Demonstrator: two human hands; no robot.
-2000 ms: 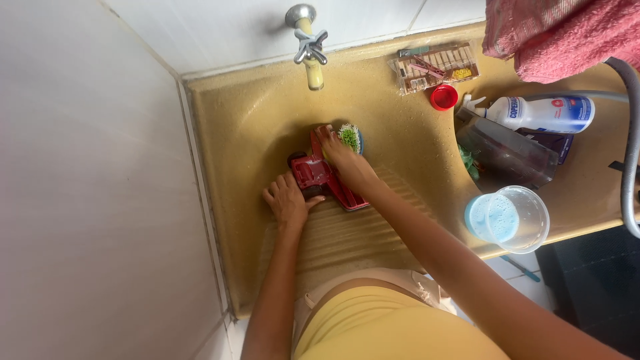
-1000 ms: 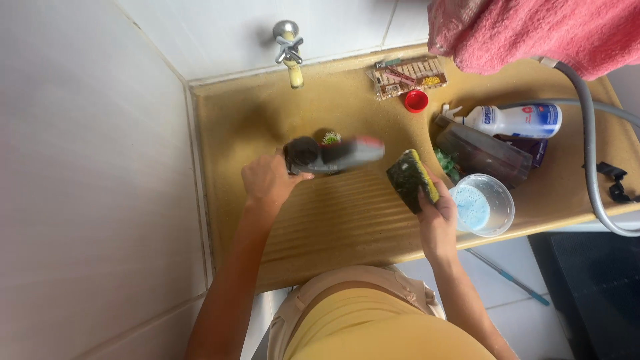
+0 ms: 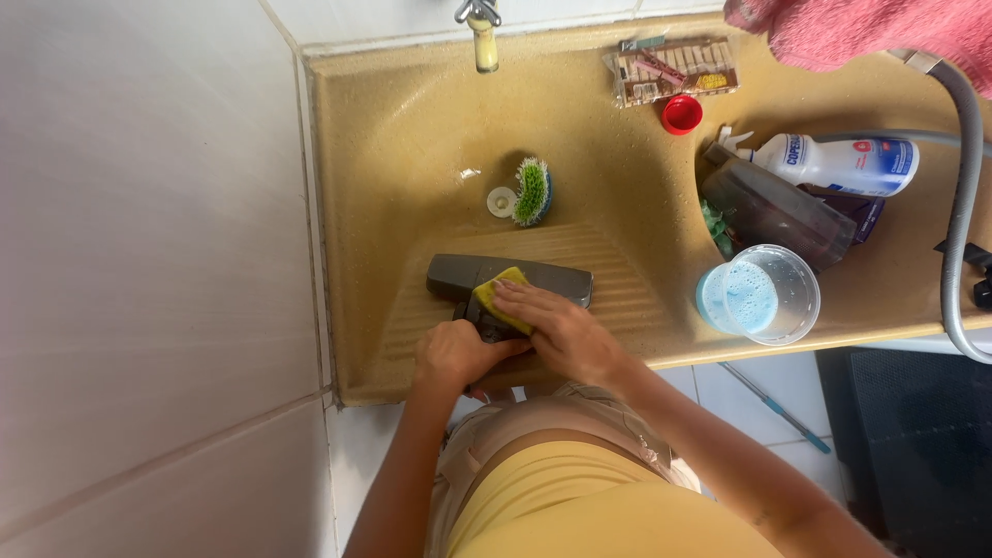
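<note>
On the ribbed washboard slope of the laundry sink (image 3: 364, 194) lies a dark grey vacuum cleaner floor head (image 3: 542, 277), its long side across the ribs. My left hand (image 3: 453, 353) grips its neck at the near side. A yellow sponge (image 3: 504, 298) is under the fingers of my right hand (image 3: 570, 329), pressed against the middle of the head and its neck. Beyond them a scrub brush with green and white bristles (image 3: 532, 192) stands on its side next to the white drain piece (image 3: 501, 202).
The tap (image 3: 485, 46) hangs over the basin. To the right are a pack of wooden clothespins (image 3: 678, 70), a red cap (image 3: 682, 115), a white spray bottle (image 3: 837, 163), a translucent grey container (image 3: 779, 209), a plastic tub with blue suds (image 3: 752, 294), a grey hose (image 3: 965, 194) and a pink towel (image 3: 845, 31).
The floor head has turned from its red underside to its grey top. The sponge, held away to the right one second ago, is now against the head. The view has shifted.
</note>
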